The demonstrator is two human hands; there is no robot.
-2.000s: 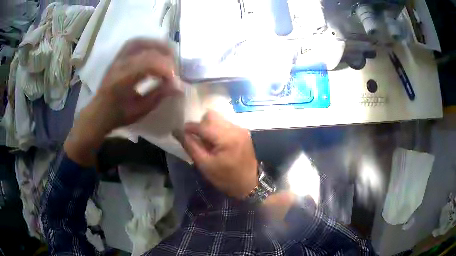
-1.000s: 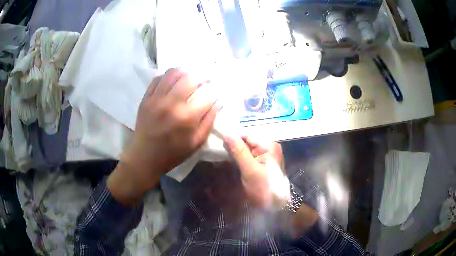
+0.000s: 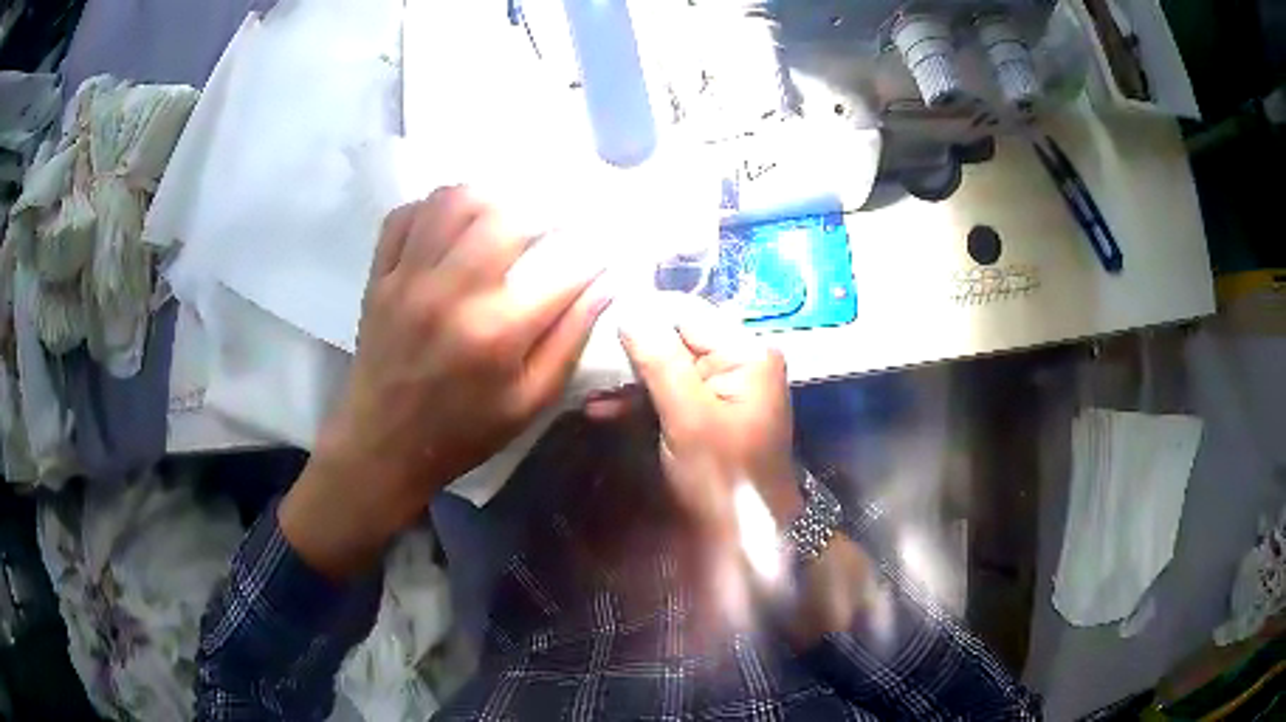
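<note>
A white fabric panel [image 3: 282, 184] lies on the machine table left of the sewing machine [image 3: 790, 169]. Its lower part runs under my left hand [image 3: 458, 332], and a corner hangs past the table's front edge. My left hand's fingers point toward the needle area, which is lost in white glare. My right hand [image 3: 719, 402] pinches the fabric's edge with thumb and fingertips, just in front of the blue plate [image 3: 811, 275]. The fingertips of both hands are close together. The fabric between them is washed out by glare.
A tied bundle of cream pieces [image 3: 92, 212] lies at the left on grey cloth. Thread cones [image 3: 928, 59] stand at the upper right. A slim dark tool [image 3: 1079, 205] lies right of the machine. A folded white piece [image 3: 1125, 515] is at the lower right, a floral heap [image 3: 127, 592] lower left.
From two seconds ago, both hands have moved to the needle area with the fabric. Over the last second, my right hand has moved slightly up toward the needle. The camera view has also shifted.
</note>
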